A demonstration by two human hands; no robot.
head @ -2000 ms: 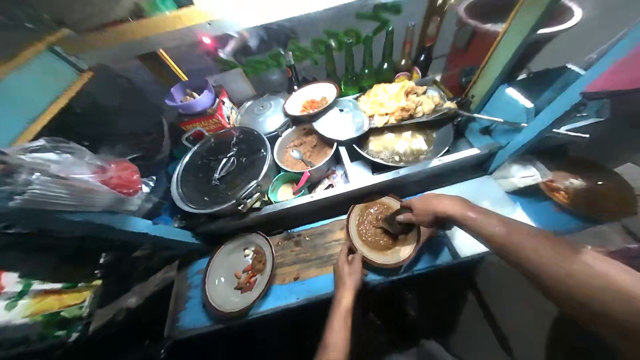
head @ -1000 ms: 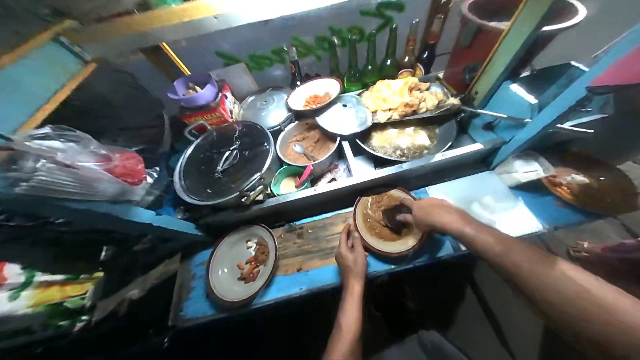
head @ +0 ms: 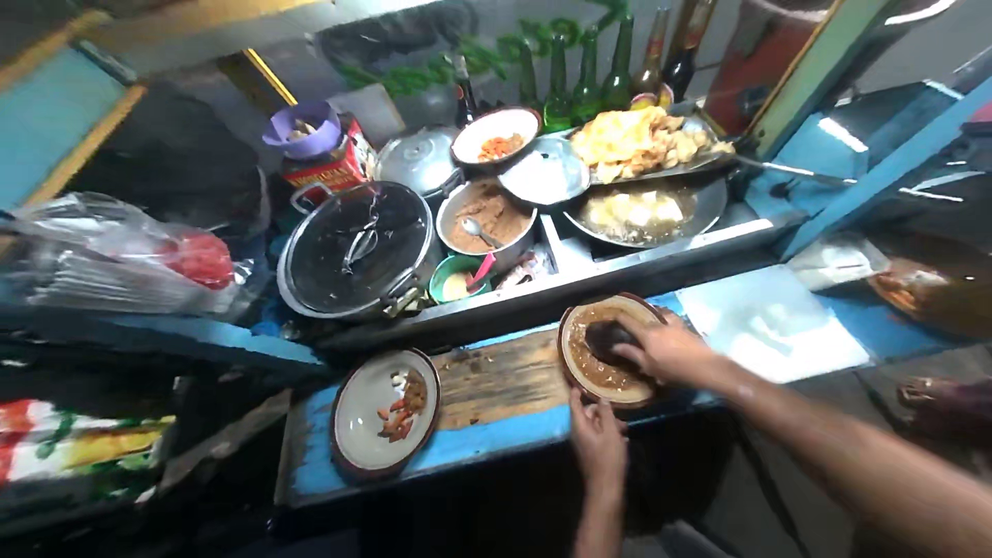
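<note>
My right hand (head: 666, 349) is closed around a dark pestle (head: 611, 342), which presses into brown sauce in a round rimmed bowl (head: 572, 364). My left hand (head: 598, 434) touches the near-left edge of this bowl, fingers slightly spread; whether it grips the rim cannot be told. The bowl rests at the right end of a worn wooden board (head: 496, 380) on the blue counter. Further left stands an oval-looking dish (head: 364, 426) with reddish chili pieces, a brown lump and some white bits. A white sheet (head: 775, 322) lies right of my right hand.
Behind the ledge stand a large lidded pot (head: 356, 248), a pot of brown paste (head: 508, 217) with a spoon, a small green bowl (head: 446, 283), a pan of frying food (head: 647, 209), a tray of fried pieces (head: 643, 143) and several bottles (head: 589, 77). Plastic bags (head: 116, 256) hang at left.
The pestle in my right hand has moved about within the bowl, from its right side toward its middle. My left hand has stayed near the bowl's near-left edge.
</note>
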